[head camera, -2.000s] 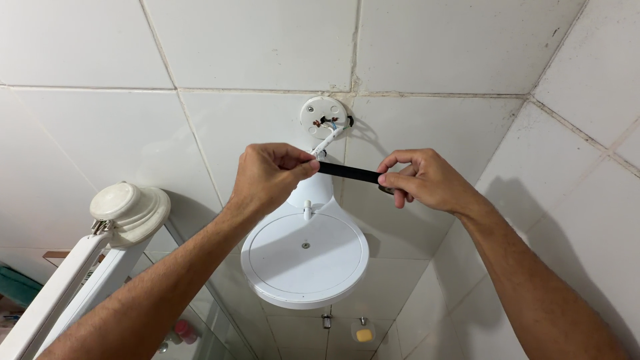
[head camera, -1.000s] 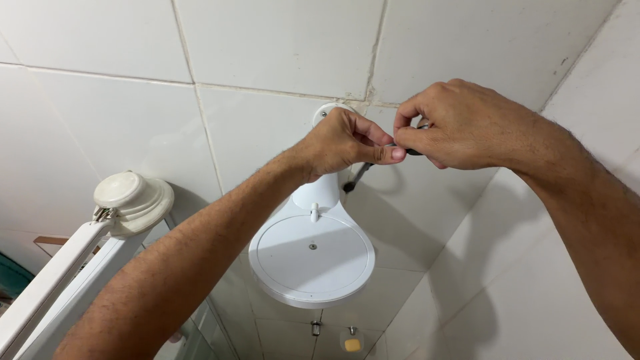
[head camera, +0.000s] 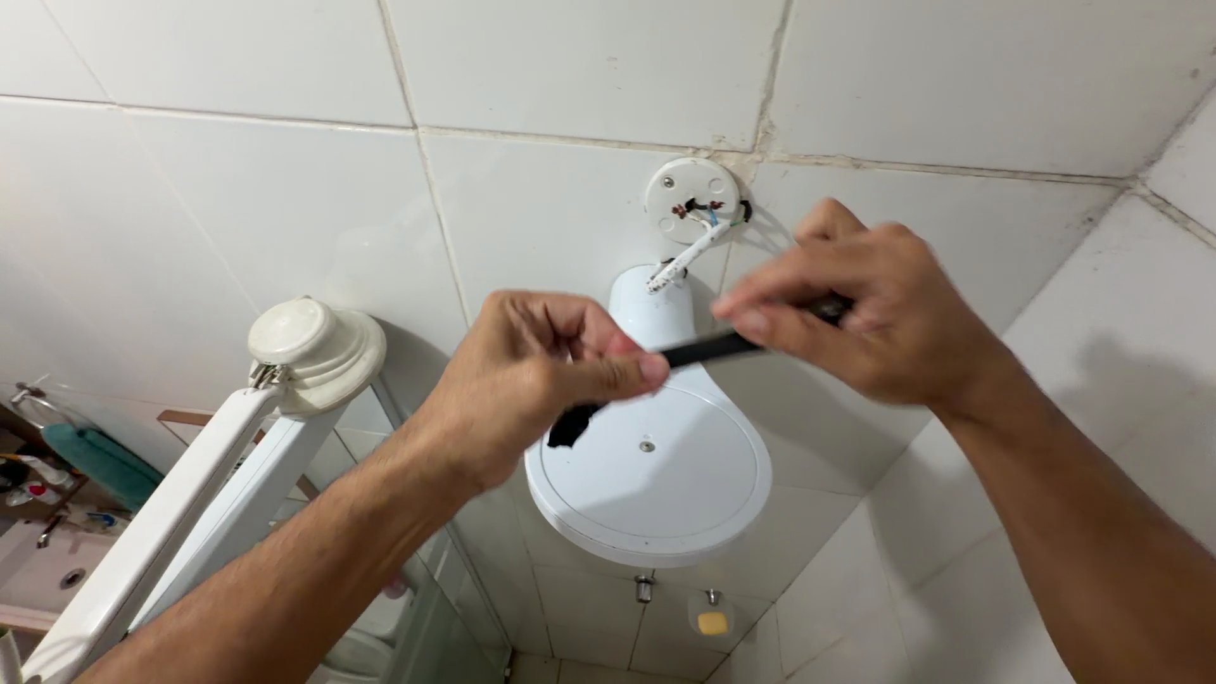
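A strip of black electrical tape (head camera: 711, 350) stretches between my two hands, in front of a white electric shower head (head camera: 655, 475). My left hand (head camera: 560, 366) pinches it between thumb and fingertips, and a loose black end hangs below that palm. My right hand (head camera: 845, 309), slightly blurred, grips the strip's other end; a dark piece shows within its fingers. Above them a round white cover plate (head camera: 692, 199) sits on the tiled wall, with bare copper ends and thin wires at its opening. A white cable (head camera: 692, 256) runs from it to the shower's neck.
At left stand a white shower-door frame (head camera: 180, 513) and a round cream-coloured fitting (head camera: 313, 351). Beyond them are a green towel (head camera: 104, 461) and a washbasin (head camera: 90, 570). Below the shower are a metal valve (head camera: 644, 589) and a holder with yellow soap (head camera: 712, 622).
My hands were close together one second ago and are now apart, with the black tape stretched between them. They no longer cover the cover plate and cable.
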